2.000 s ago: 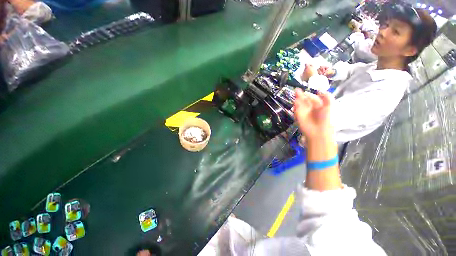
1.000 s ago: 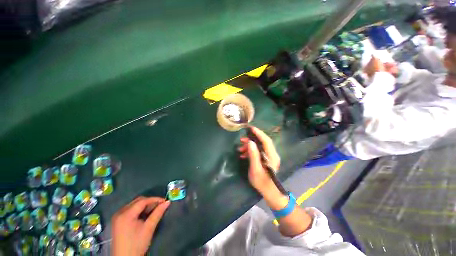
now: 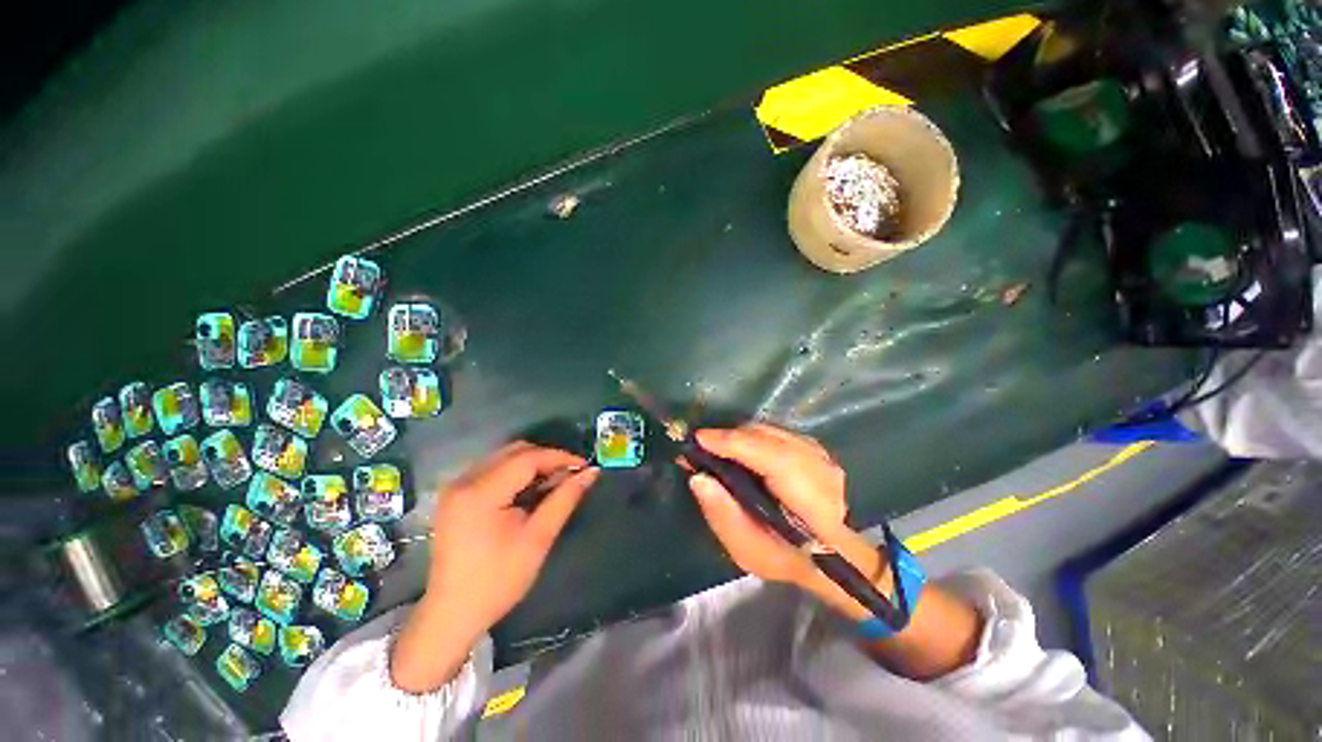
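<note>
A teal-edged module (image 3: 619, 438) with yellow-green and silver inside lies on the dark green bench between my hands. My left hand (image 3: 500, 529) is at its left and holds thin dark tweezers (image 3: 548, 487) whose tip reaches the module's left edge. My right hand (image 3: 768, 497) is at its right and holds a black soldering iron (image 3: 776, 515) like a pen. The iron's metal shaft points up-left, its tip just above the module; contact cannot be told. Many similar modules (image 3: 279, 449) lie clustered at the left.
A beige pot (image 3: 815, 218) with silvery bits stands at upper right beside yellow tape (image 3: 826, 105). Black equipment (image 3: 1160, 312) with round green marks is at far right, near a white sleeve. A solder spool (image 3: 93, 573) is at far left. A flat brownish disc (image 3: 457, 342) lies beside the modules.
The view has swung right and down. My right hand has moved with the iron from the pot to beside the module. My left hand stays at the module's left; the neighbouring person is mostly out of view.
</note>
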